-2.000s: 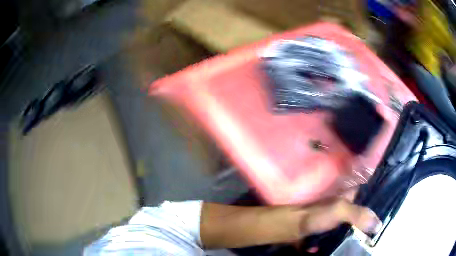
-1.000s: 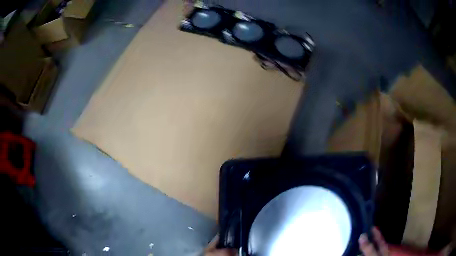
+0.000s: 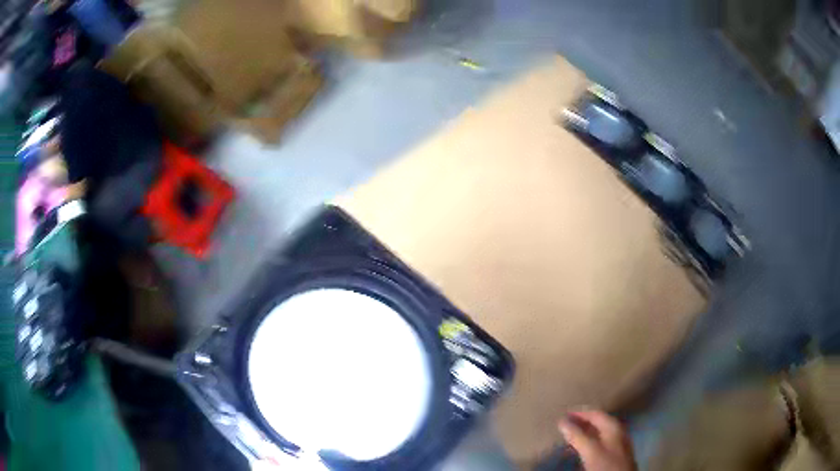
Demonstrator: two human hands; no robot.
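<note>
A black square housing with a large bright white round plate is in the lower left, turned diagonally and overlapping the cardboard sheet's near edge. A board with pale and yellow parts is at its right corner. My right hand is at the bottom edge, right of the housing and apart from it, fingers slightly curled and empty. My left hand cannot be made out; only a blurred pale patch shows at the housing's lower left rim.
The cardboard sheet lies on the grey floor. Three black housings stand in a row along its far right side. Open cardboard boxes, a red stool and a green bench are to the left. More cardboard is lower right.
The view has swung from the red table to the floor. The housing now appears further left and turned diagonally. My right hand has come off its side.
</note>
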